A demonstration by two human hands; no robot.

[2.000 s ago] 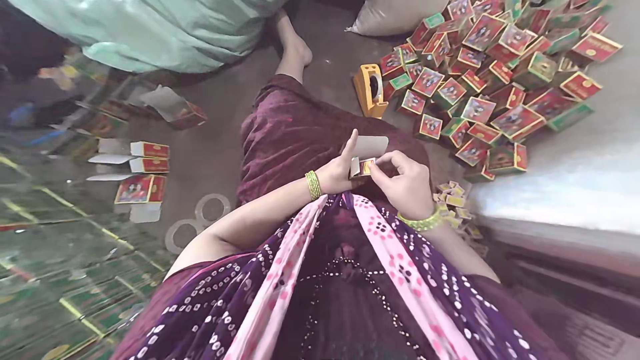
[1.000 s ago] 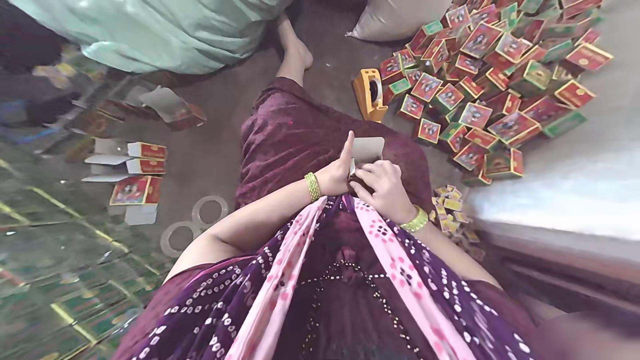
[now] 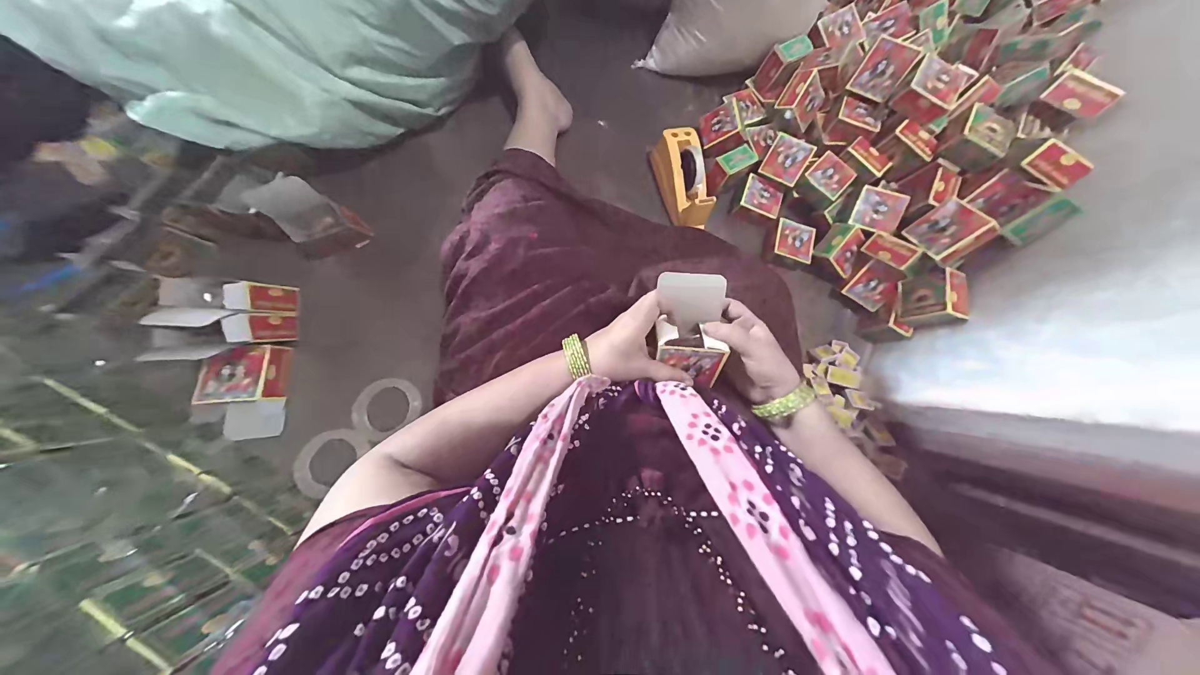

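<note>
A small red printed cardboard box (image 3: 692, 361) is between my hands above my lap, its pale top flap standing up. My left hand (image 3: 626, 345) grips the box's left side, with the thumb near the flap and fingers along the lower front. On the right side, my right hand (image 3: 755, 352) holds the box with its fingers at the open top. What lies inside the box cannot be made out. Both wrists wear yellow-green bangles.
A large pile of red and green boxes (image 3: 881, 208) lies at the upper right, beside a yellow tape dispenser (image 3: 682, 178). Small yellow packets (image 3: 842, 377) are right of my lap. Open cartons (image 3: 244, 373) and tape rings (image 3: 386, 382) lie left. Cloth and a sack (image 3: 727, 37) lie ahead.
The box has tilted so its red printed side shows below the raised flap. My hands have moved apart to its two sides; earlier the right fingers were at a small yellow item over the opening.
</note>
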